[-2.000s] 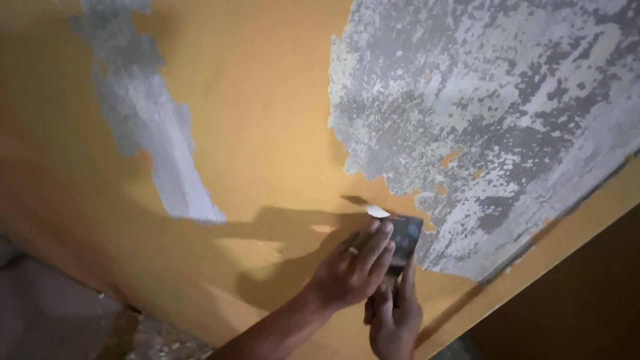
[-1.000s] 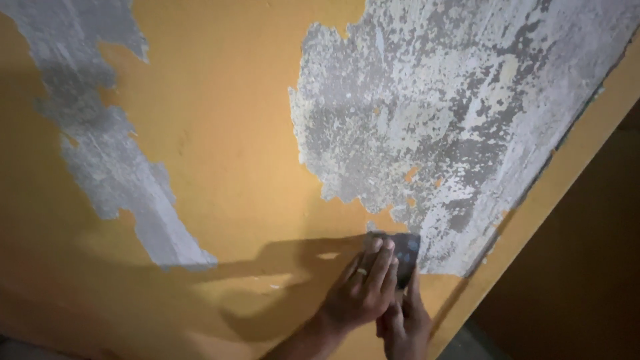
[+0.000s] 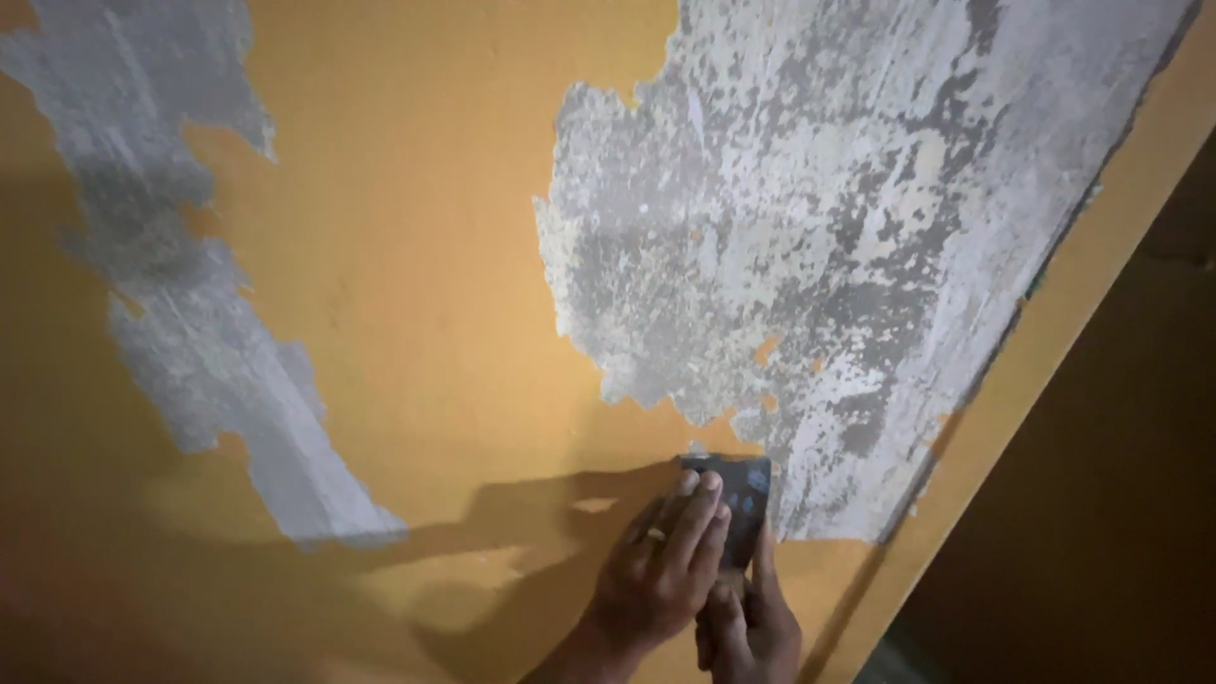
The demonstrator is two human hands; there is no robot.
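A dark, flat scraper blade lies against the yellow-orange painted wall, its top edge just below a large bare patch of grey and whitish plaster. My right hand is closed around the scraper's lower end, where the handle is mostly hidden by the fingers. The fingers of my left hand, one with a ring, press flat on the blade's left part. A small pale bit of loose paint shows at the blade's top edge.
A second bare grey patch runs down the wall's left side. Along the right, a yellow-orange border strip slants beside a dark groove, with a dark area beyond it. Shadows of the hands fall on the wall.
Two seconds ago a pale flake stood out at the blade's top edge; now only a small bit shows there. Both hands remain on the scraper. The view has shifted.
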